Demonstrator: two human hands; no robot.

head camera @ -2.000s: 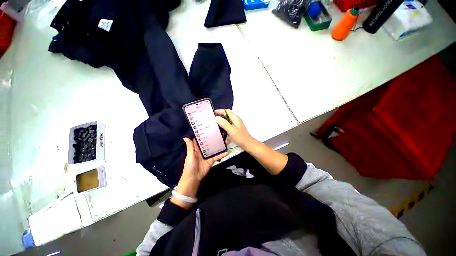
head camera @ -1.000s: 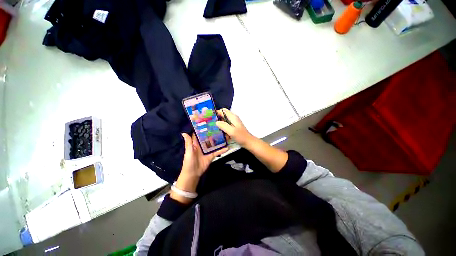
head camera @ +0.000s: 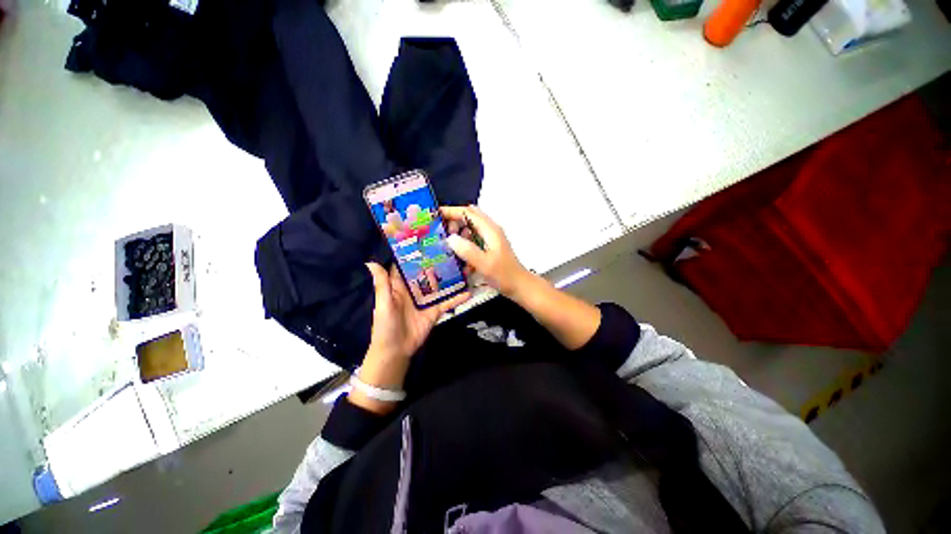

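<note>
A smartphone (head camera: 417, 240) with a lit, coloured screen is held upright over the table's front edge. My left hand (head camera: 400, 315) holds it from below and behind, with the thumb along its left side. My right hand (head camera: 482, 248) is at the phone's right side, its thumb over the screen; a small dark thing, partly hidden, shows in its palm, perhaps snips. The dark navy garment (head camera: 323, 136) lies on the white table behind and under the phone, its narrow parts reaching towards me.
An open box of black buttons (head camera: 150, 275), a small tray (head camera: 164, 356) and a white blue-ended thing (head camera: 104, 442) are at left. An orange cone (head camera: 731, 19), dark bottle (head camera: 797, 13) and green box (head camera: 677, 8) are far right. A red bin (head camera: 803, 240) stands right, green plastic (head camera: 245, 515) below left.
The phone screen changed from a pale list to a coloured picture with message-like patches. The camera view has shifted, so the table things sit higher in the picture. Both hands stay at the phone.
</note>
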